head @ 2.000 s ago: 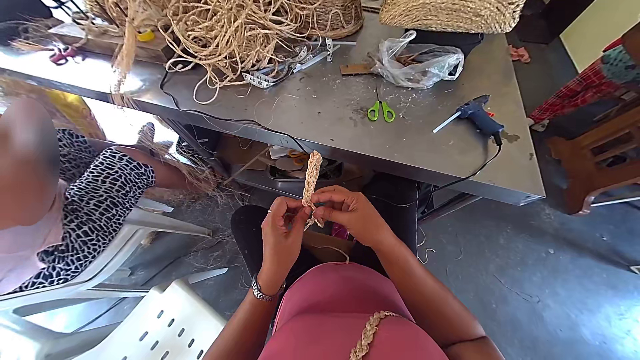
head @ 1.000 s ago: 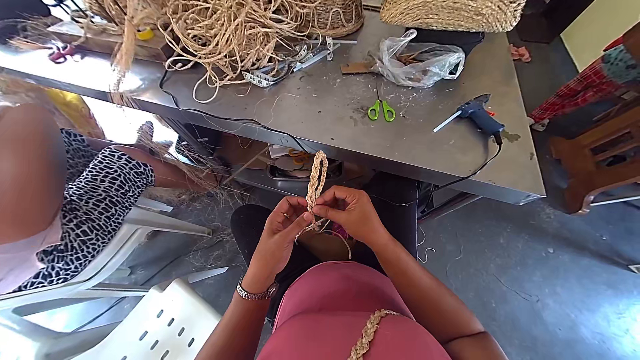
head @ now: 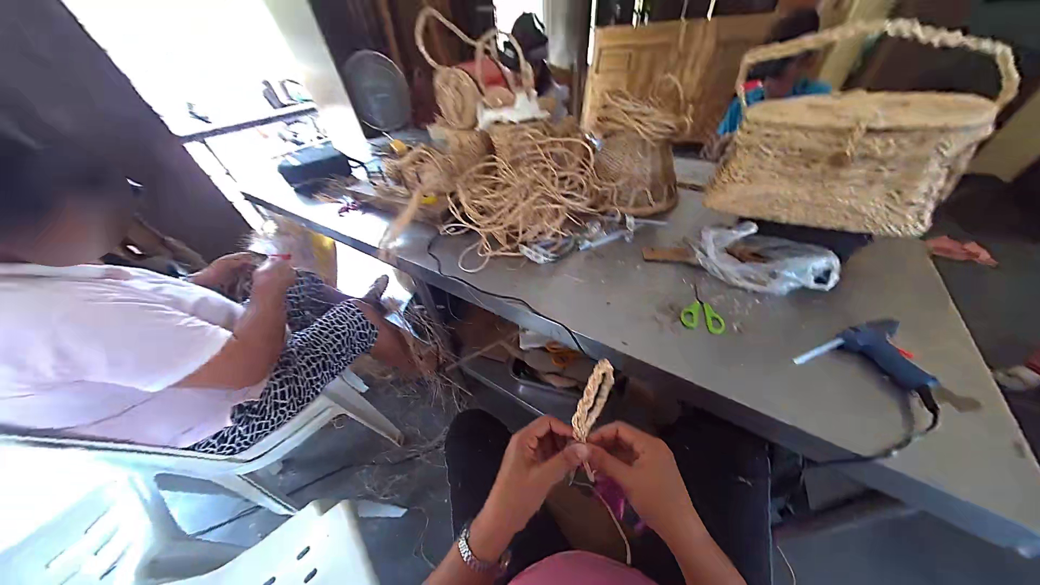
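Note:
A folded loop of braided natural fibre (head: 592, 400) stands upright above my lap. My left hand (head: 532, 465) pinches its lower end between thumb and fingers, a metal-banded watch on that wrist. Against it, my right hand (head: 635, 471) grips the same lower end, fingertips nearly touching those of the left. A thin loose strand (head: 619, 528) hangs below the fingers. On the table beyond lie green-handled scissors (head: 702, 315) and a blue glue gun (head: 881, 353) with its cord.
The metal table (head: 780, 357) carries a heap of fibre cord (head: 524, 191), a clear plastic bag (head: 764, 258) and a woven handbag (head: 845, 158). A co-worker (head: 122, 341) sits at the left, near white plastic chairs (head: 317, 552). A black cable (head: 520, 302) crosses the table edge.
The view has tilted up, bringing the far side of the table and more people into sight. Both hands still hold the braid's lower end.

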